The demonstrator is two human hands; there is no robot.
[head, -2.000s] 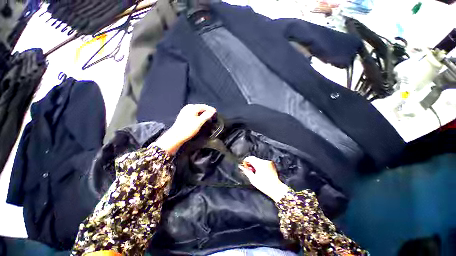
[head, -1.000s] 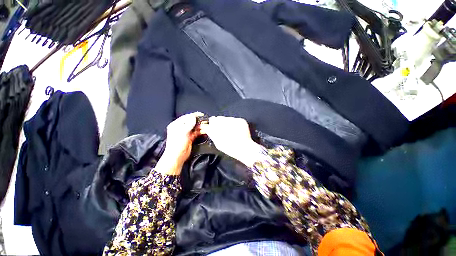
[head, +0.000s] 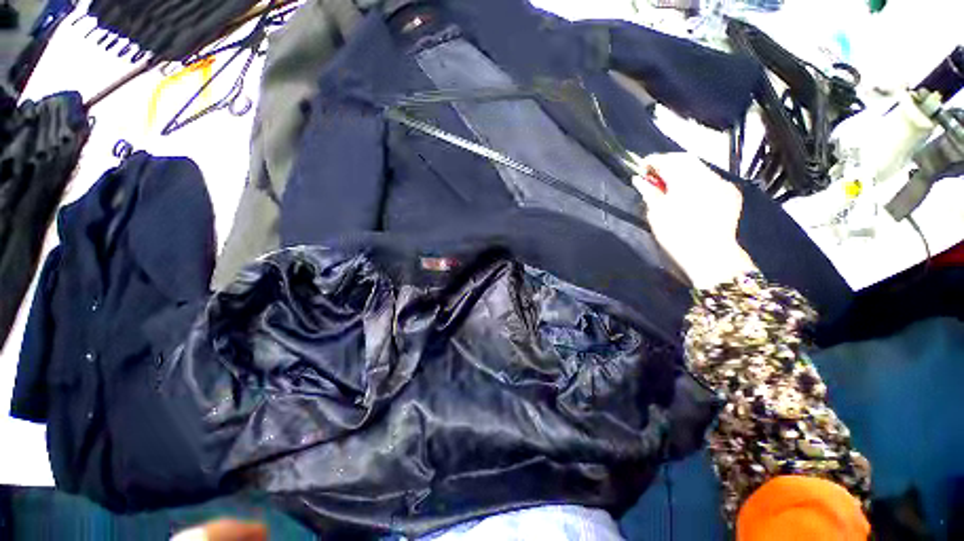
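Note:
A dark navy coat (head: 592,248) lies across my lap and the table edge, its shiny black lining (head: 455,370) spread open and creased, a small reddish neck label (head: 439,263) at the top. My right hand (head: 692,211) is raised right of centre, closed on a thin dark hanger (head: 507,161), blurred by motion above the other navy coat. That coat (head: 338,169) lies open beyond, its grey-blue lining showing. At the bottom edge a small blurred skin-toned patch, probably my left hand (head: 222,530), is mostly cut off; its grip is hidden.
A navy coat (head: 127,306) lies flat at left. A grey-olive coat (head: 248,211) lies beneath the far navy one. A loose black hanger (head: 217,100) is at upper left, tangled hangers (head: 788,100) at upper right. Blue floor (head: 898,407) shows at lower right.
My hands have parted from the middle of the near coat. The right moved right and up with the hanger; the left dropped toward the bottom edge. The lining and neck label now show uncovered.

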